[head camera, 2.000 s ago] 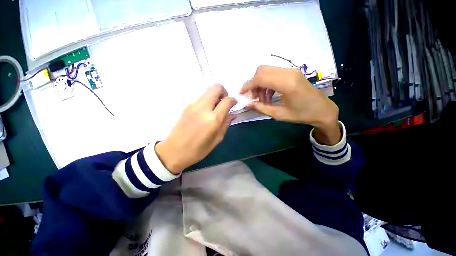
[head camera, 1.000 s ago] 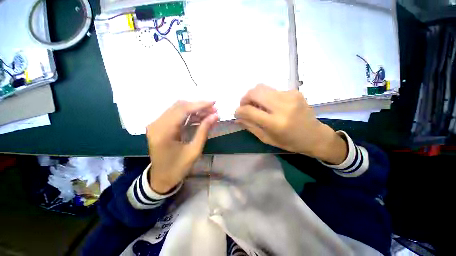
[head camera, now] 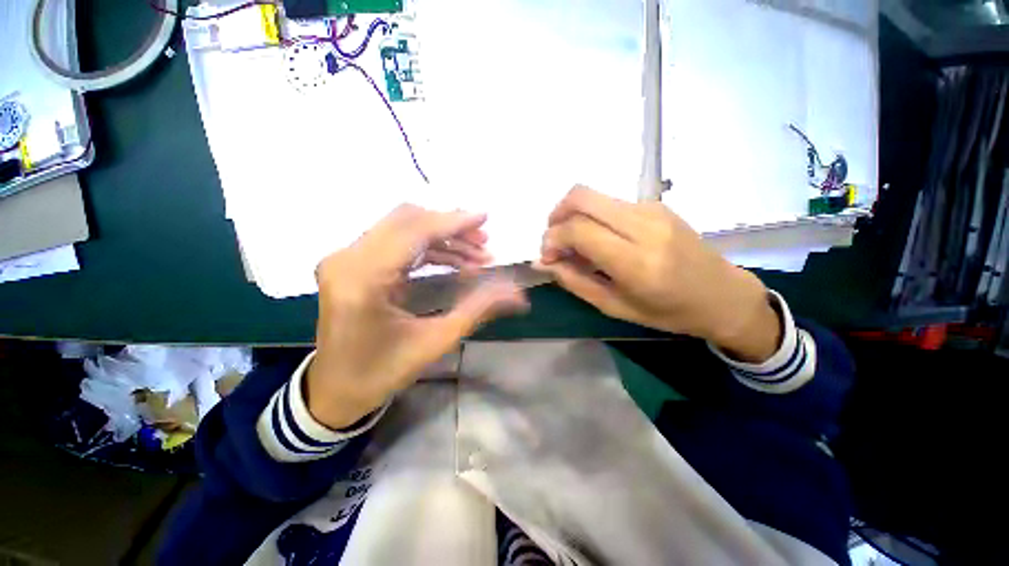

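Observation:
A white panel [head camera: 531,111] lies in front of me with its near edge between my hands. At its upper left are a green circuit board [head camera: 401,66], a round speaker [head camera: 308,66], a yellow component [head camera: 269,24] and a thin dark loose wire [head camera: 387,111]. My left hand [head camera: 398,299] is at the near edge, blurred, thumb and fingers apart, with nothing visible in it. My right hand [head camera: 636,260] is at the panel's near edge, fingertips pinched together. Whether it holds a thin strip or the panel edge cannot be told.
Another white panel [head camera: 763,133] with a small circuit lies at the right on greyboard. A tape roll [head camera: 69,77] lies at the upper left, above a further panel on greyboard [head camera: 44,216]. Crumpled white scrap [head camera: 144,381] is below the table edge. Packed sheets [head camera: 957,188] stand at the right.
The view has swung left since the oldest frame. The white piece then between both hands no longer shows. My left thumb has moved away from its fingers; my right hand has stayed pinched near the edge.

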